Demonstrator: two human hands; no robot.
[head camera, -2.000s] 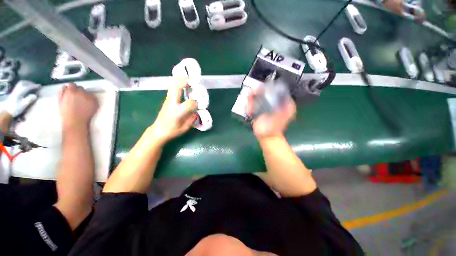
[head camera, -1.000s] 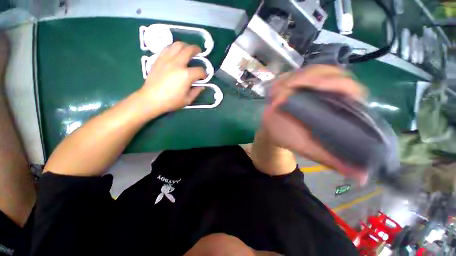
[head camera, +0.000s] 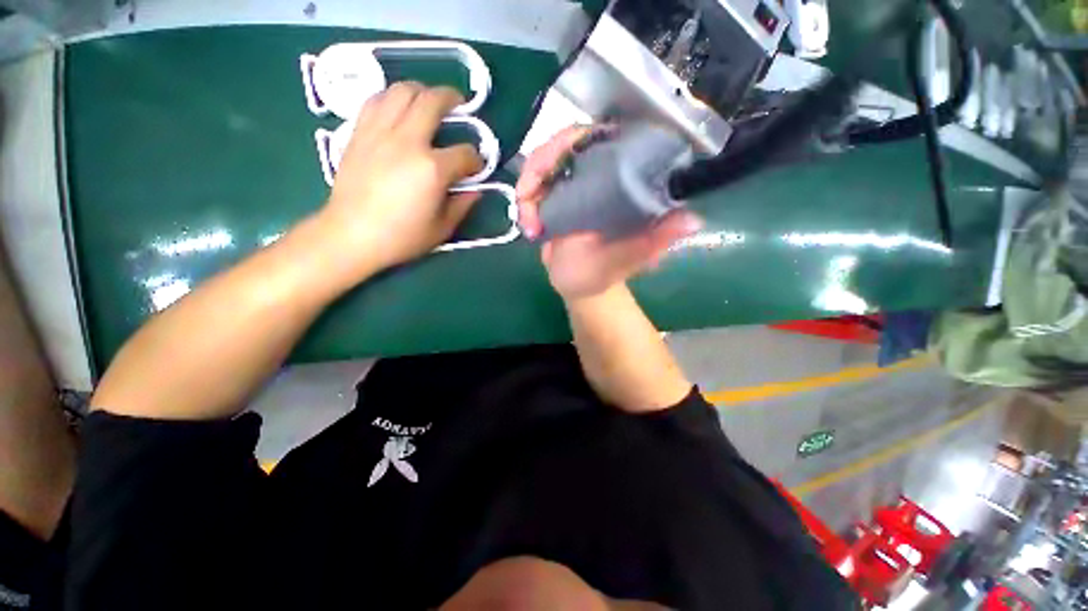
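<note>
Three white looped housings (head camera: 348, 79) lie side by side on the green bench, loops to the right. My left hand (head camera: 400, 167) rests over the middle and nearest ones, fingers bent on them, partly hiding both. My right hand (head camera: 603, 215) is wrapped around a grey electric screwdriver (head camera: 609, 185) at the right end of the nearest housing. The driver's tip is hidden by the hand and tool body. A black cable (head camera: 776, 143) runs from the driver's end up to the right, blurred.
The silver screw feeder (head camera: 638, 74) stands just beyond my right hand. A pale metal rail (head camera: 298, 26) runs behind the bench. White housings (head camera: 984, 102) sit on the far belt at right. Red stools (head camera: 907, 531) are on the floor. Another person's arm (head camera: 30, 394) is at the left edge.
The view has turned and moved closer to the bench. The housings, held upright earlier, now lie flat. My right hand has brought the driver from the feeder side to the nearest housing's right end.
</note>
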